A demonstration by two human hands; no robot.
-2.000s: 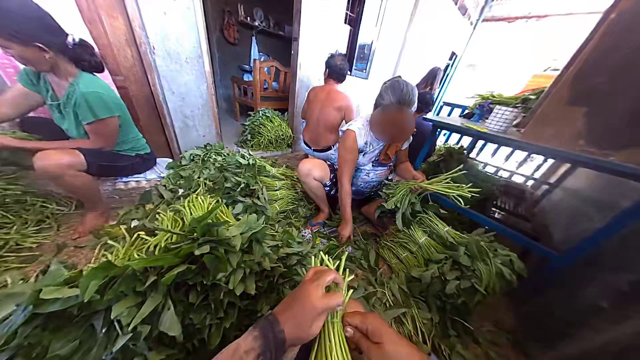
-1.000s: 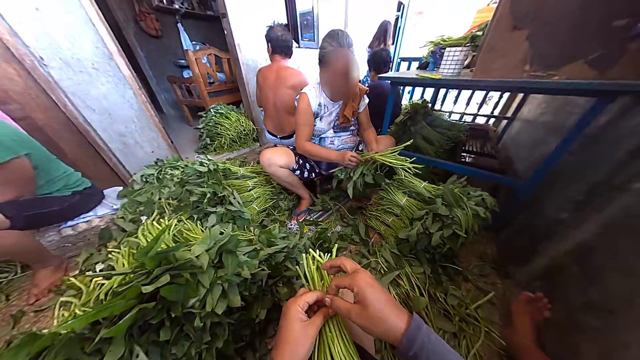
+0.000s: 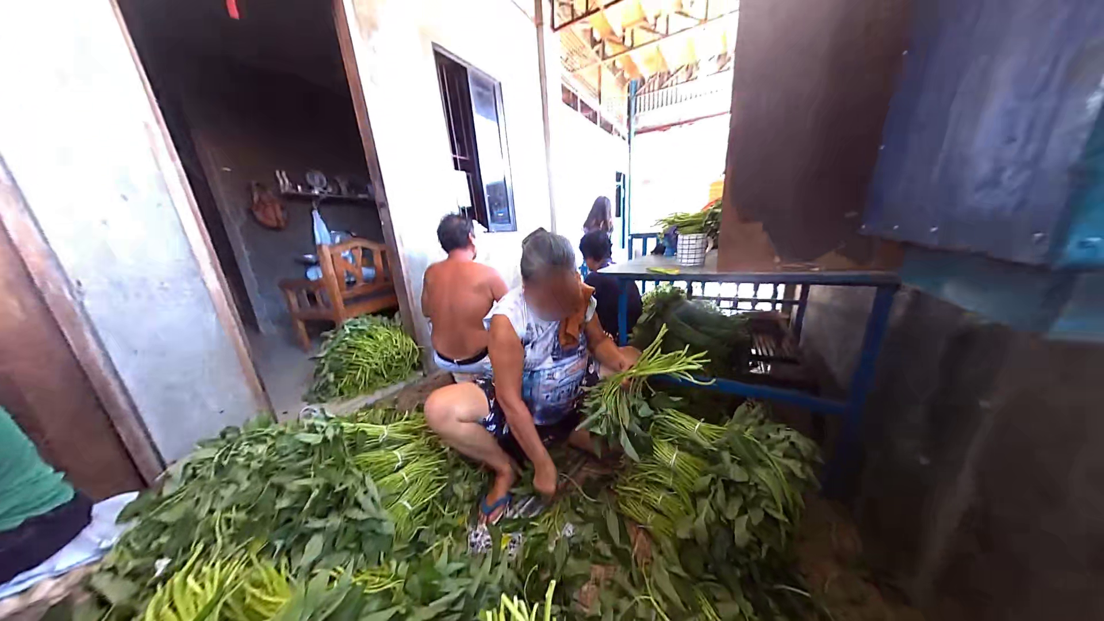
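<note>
Neither of my hands shows in the head view. At the bottom edge, the cut tips of a bunch of green stems (image 3: 520, 609) poke up, and whatever holds them is out of sight. Leafy greens with long stems (image 3: 285, 492) are heaped at the left and centre. Tied bundles of the same greens (image 3: 668, 474) lie to the right of a squatting person (image 3: 543, 354). That person grips a leafy bunch (image 3: 642, 379) in one hand, while the other hand reaches down to the ground.
A blue-framed table (image 3: 750, 274) stands at the right, with a white basket (image 3: 691, 249) of greens on top. Behind are a shirtless person (image 3: 460, 302), a wooden chair (image 3: 349, 280) and another heap of greens (image 3: 362, 355). Part of a person in green (image 3: 30, 474) shows at the left edge.
The view has tilted up, and my two hands, seen earlier on a bunch of stems, have left it. The squatting person's one hand has gone from the bunch down to the ground.
</note>
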